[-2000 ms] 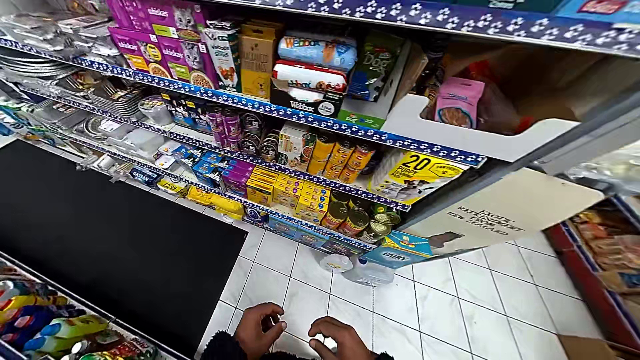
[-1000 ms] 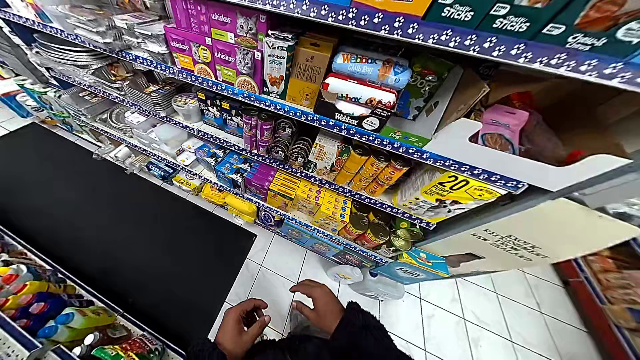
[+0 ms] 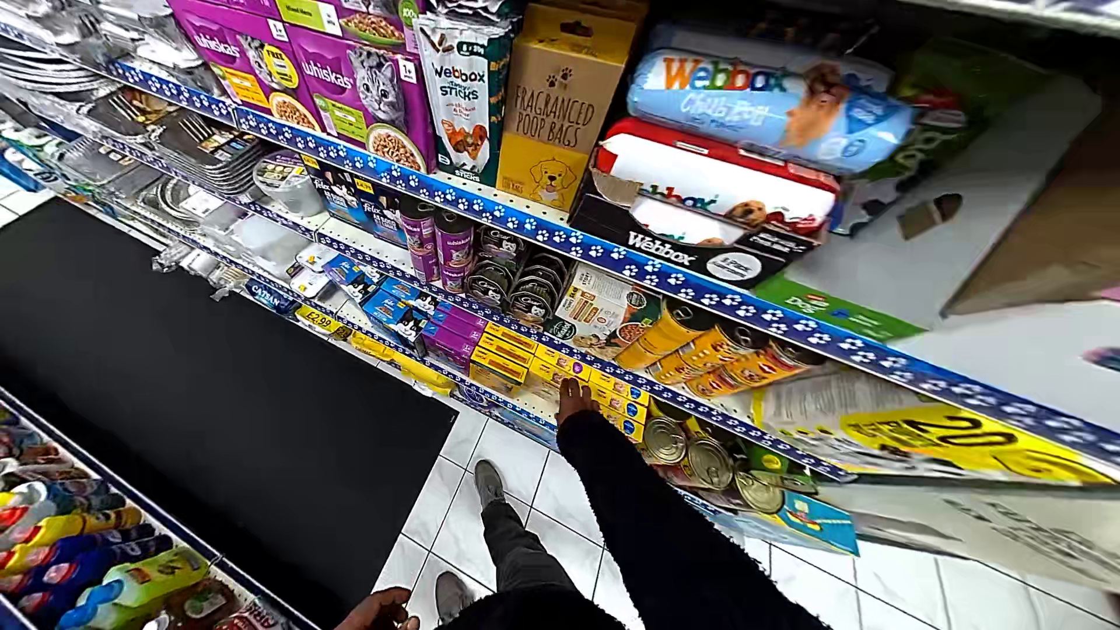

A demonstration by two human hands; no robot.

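Note:
My right hand reaches out in its dark sleeve to the yellow boxes stacked on a lower shelf. Its fingers are at the front of the stack; whether they grip a box I cannot tell. My left hand is low at the bottom edge, partly cut off, with curled fingers; what it may hold is not visible. Purple boxes stand left of the yellow stack, and several food tins lie to its right. Orange-yellow cans are on the shelf above.
Purple Whiskas boxes and Webbox rolls fill the upper shelf. A black mat covers part of the white tiled floor. Bottles stand on a shelf at lower left. A large cardboard box is at right.
My right hand has moved from in front of my body, near the left hand, forward to the yellow boxes. My left hand is now lower and partly out of view. The view has come nearer the shelves.

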